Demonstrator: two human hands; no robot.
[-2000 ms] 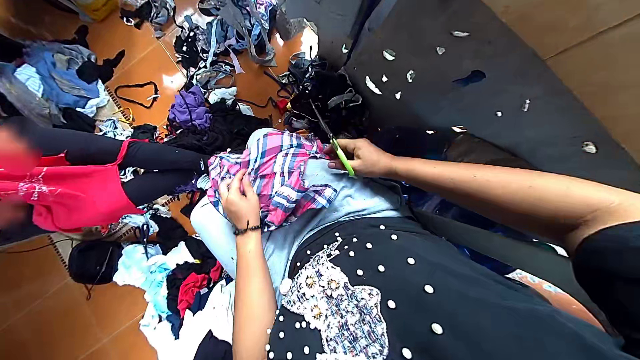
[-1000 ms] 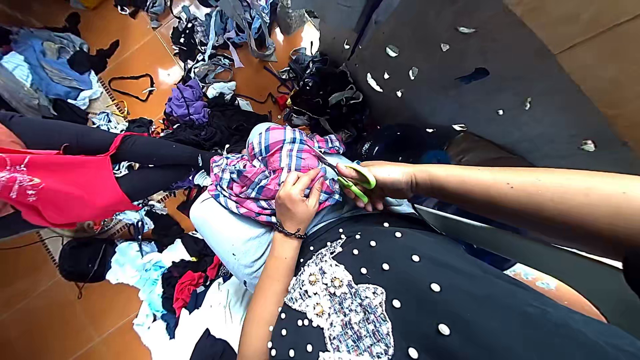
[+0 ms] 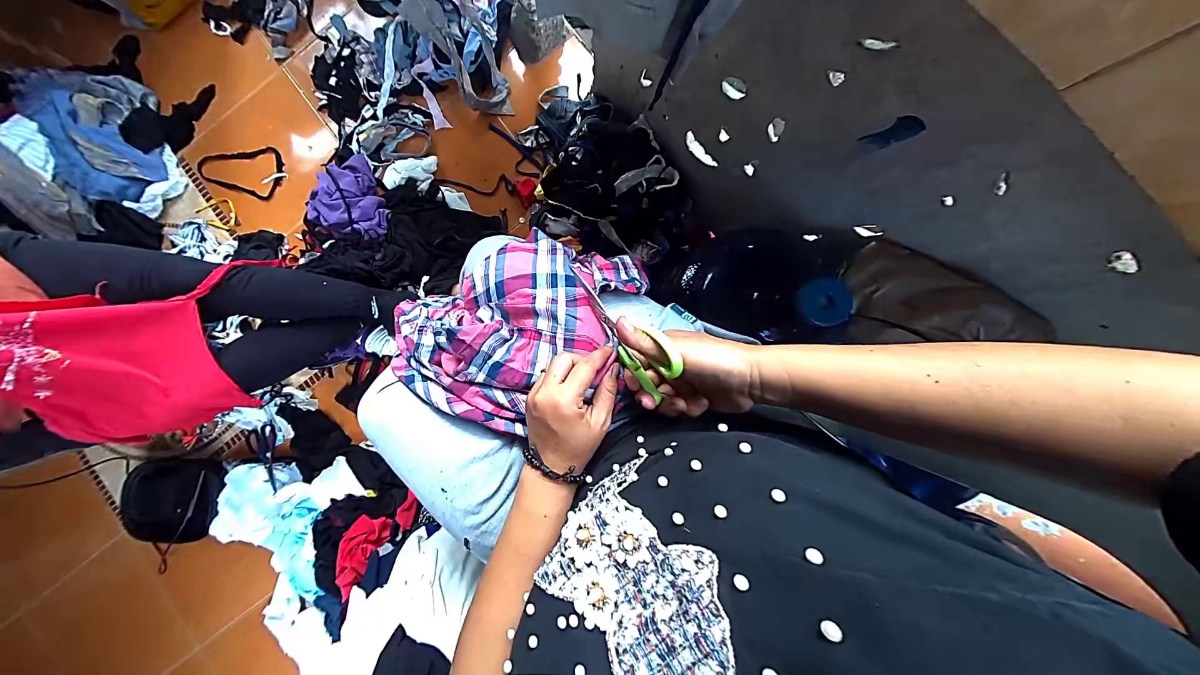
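Note:
A pink, blue and white plaid cloth garment [image 3: 525, 319] lies bunched across my lap, over light blue trousers [image 3: 422, 459]. My left hand [image 3: 568, 405] pinches its near edge between thumb and fingers; a dark beaded bracelet circles that wrist. In my right hand [image 3: 698, 373] are scissors with lime-green handles [image 3: 647, 364], their blades pointing up and left against the plaid cloth. Both hands are close together at the cloth's right edge. Part of the blades is hidden by the cloth and fingers.
At left is another person in a red top [image 3: 122, 361] and black leggings. Piles of cloth scraps [image 3: 412, 225] and white and light blue garments [image 3: 291, 525] lie on the orange tiled floor. A large dark blue bottle [image 3: 759, 291] lies at right, beside a grey wall with peeled spots [image 3: 937, 122].
The scissors, pointing up and away from the cloth two seconds ago, are now against it. My two hands have come closer together. The plaid cloth is spread and bunched differently.

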